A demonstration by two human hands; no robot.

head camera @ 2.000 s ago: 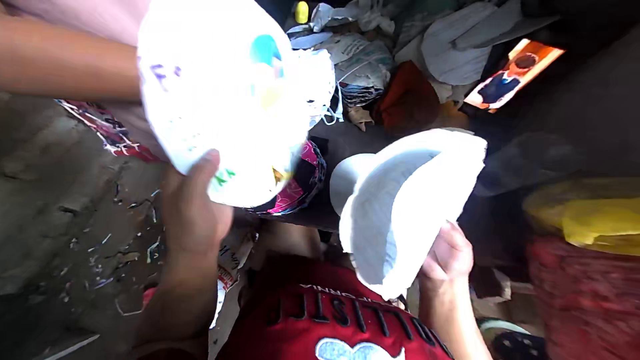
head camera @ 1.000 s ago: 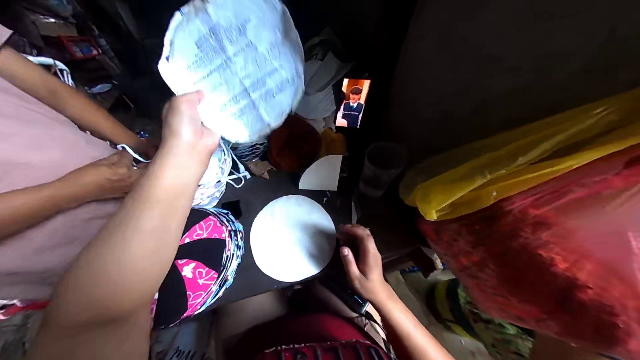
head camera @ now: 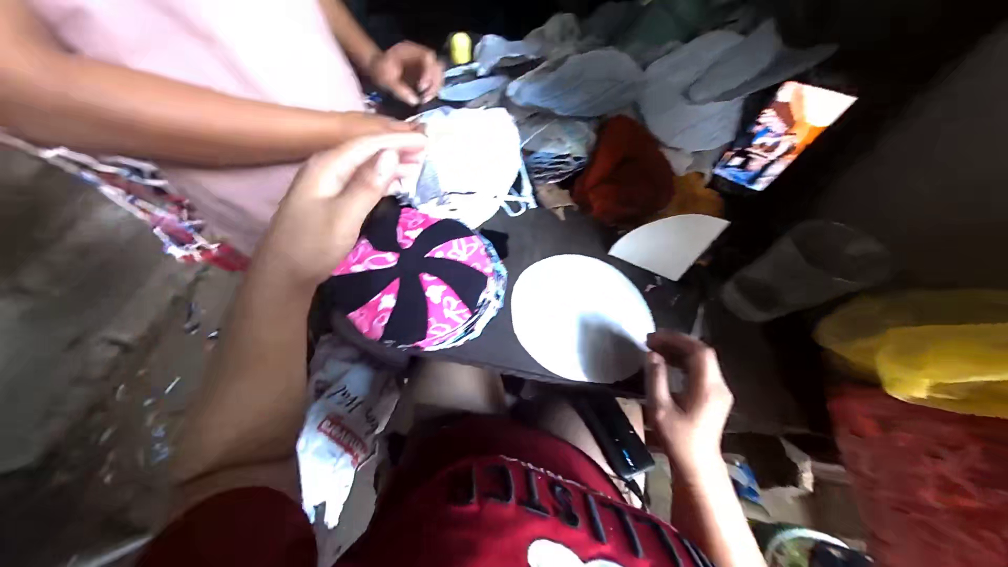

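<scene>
A white round disc [head camera: 583, 319] lies flat on the dark tabletop [head camera: 535, 236]. My right hand [head camera: 689, 390] is at its right edge, fingertips at the rim; whether they grip it is unclear. My left hand [head camera: 339, 205] is raised over the left side, by a stack of white cloth pieces [head camera: 472, 153]; its fingertips are next to the other person's hand, and I cannot tell whether they hold anything. Below the white stack lies a stack of round cloth pieces, the top one pink and black [head camera: 417, 279]. A white quarter-circle piece [head camera: 669, 244] rests behind the disc.
A person in pink stands at the left, one hand [head camera: 409, 72] near the cloth stack. White cloth pieces [head camera: 579, 83] and orange-brown cloth [head camera: 622, 173] are heaped at the back. A lit phone [head camera: 783, 138], a clear plastic cup [head camera: 807, 268] and a yellow plastic bag [head camera: 941, 354] are at the right.
The round white cloth piece that my left hand held up a second ago is no longer in it, and that hand is lower. My right hand remains by the disc on the table.
</scene>
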